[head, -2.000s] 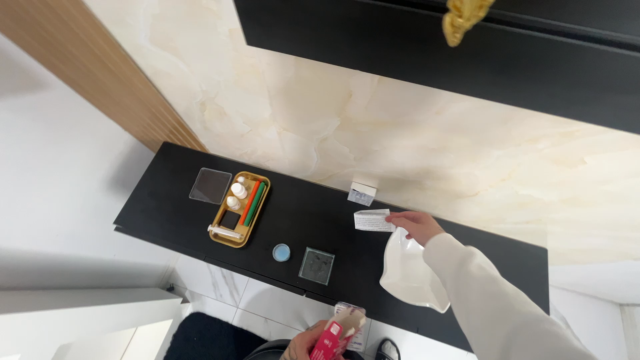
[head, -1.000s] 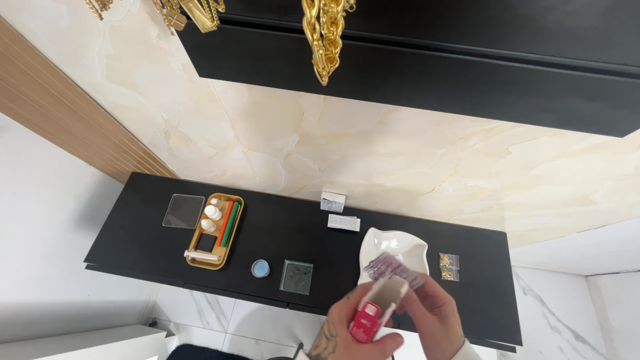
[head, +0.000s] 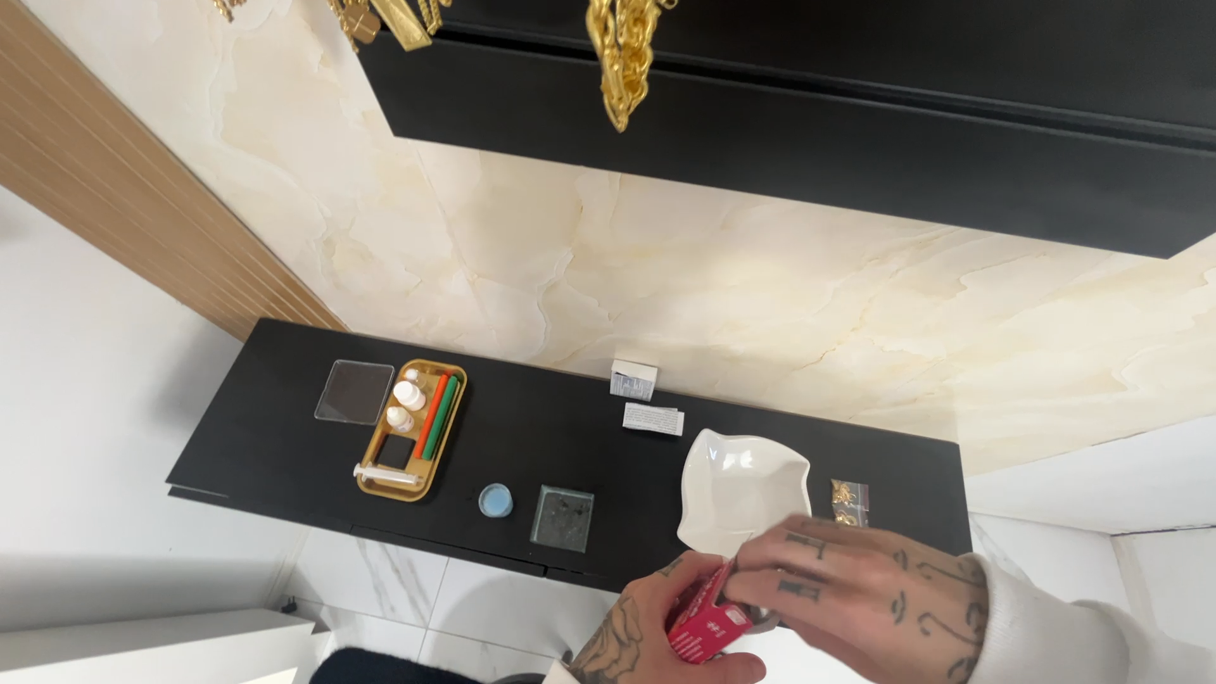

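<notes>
My left hand (head: 655,622), at the bottom centre, holds a small red and white cardboard box (head: 705,622). My right hand (head: 817,589) reaches over the box from the right, its fingertips at the top opening; what they pinch is hidden. Just beyond the hands is a white wavy-edged dish (head: 746,480). Left of the dish lie a folded printed paper (head: 653,419) and a small white box (head: 634,379). Small plastic bags with gold-coloured pieces (head: 849,502) lie to its right.
A gold tray (head: 367,475) holds white bottles, red and green sticks and a syringe. Near it are a clear square plate (head: 354,391), a blue-filled cup (head: 496,500) and a square glass block (head: 562,519). A black cabinet (head: 760,161) with gold chains (head: 622,66) overhangs.
My right hand first held the folded paper, which now lies beside the small white box. One second ago a crinkled packet showed at the red box's opening; now my right hand covers that end.
</notes>
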